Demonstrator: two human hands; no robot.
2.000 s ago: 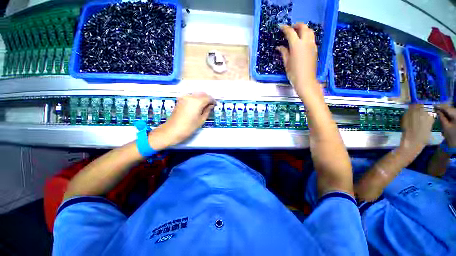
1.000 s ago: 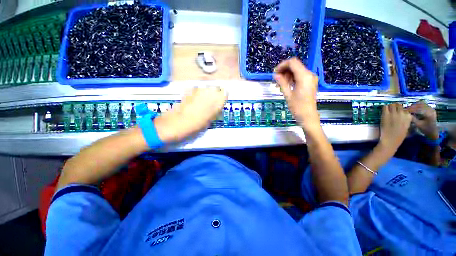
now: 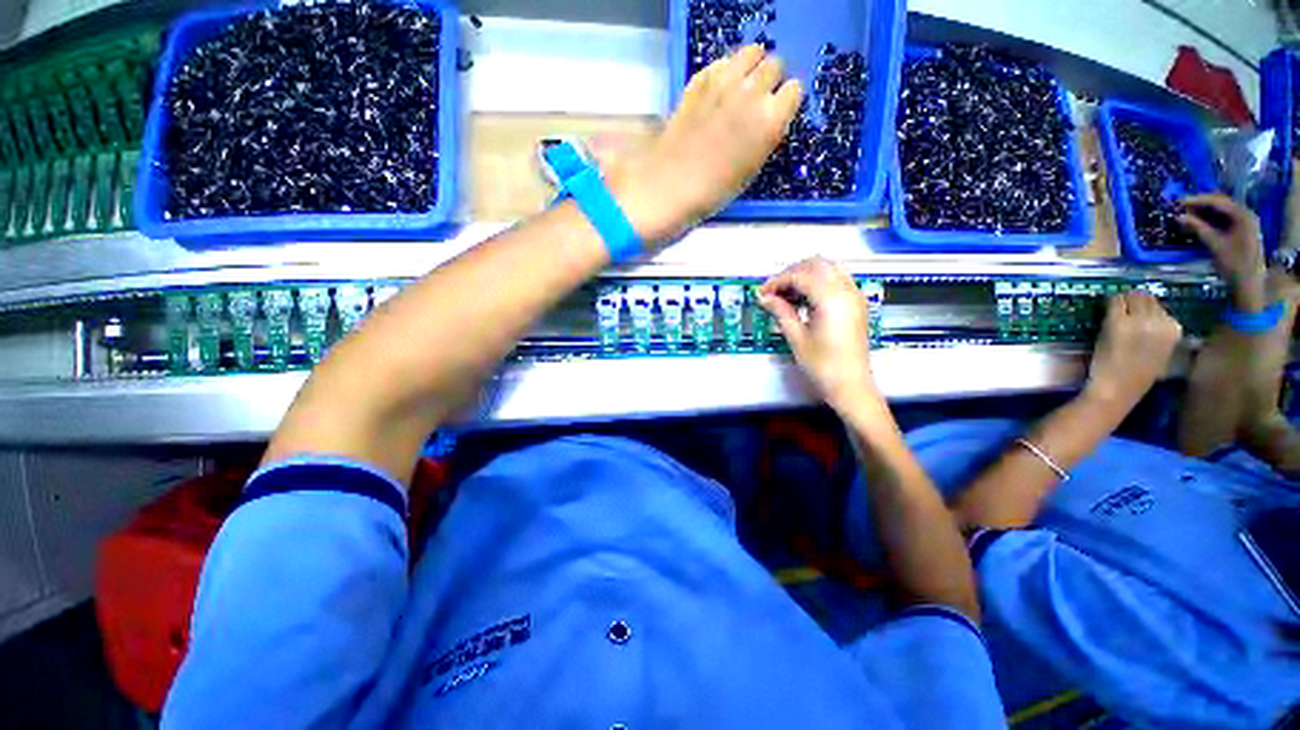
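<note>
My left hand (image 3: pixel 724 136), with a blue wrist strap (image 3: pixel 605 208), reaches over the upright blue bin (image 3: pixel 877 107) of small dark capacitors (image 3: pixel 817 150). Its fingers are bent over the bin; whether they hold a capacitor cannot be told. My right hand (image 3: pixel 820 321) is over the green PCB panel (image 3: pixel 670 317) in the rail, thumb and forefinger pinched together at the panel. Anything between them is too small to make out. My left forearm hides part of the panel.
A wide blue bin (image 3: pixel 297 121) of capacitors stands at left, others (image 3: pixel 984 143) at right. Green boards (image 3: pixel 64 186) stand at far left. A small white ring (image 3: pixel 556 157) is partly hidden by my left wrist. Another person's hands (image 3: pixel 1136 342) work at the right. Metal rail (image 3: pixel 214 407) runs in front.
My left hand has moved from the panel up and right to the upright bin. My right hand has come down from that bin to the panel. The view has shifted slightly.
</note>
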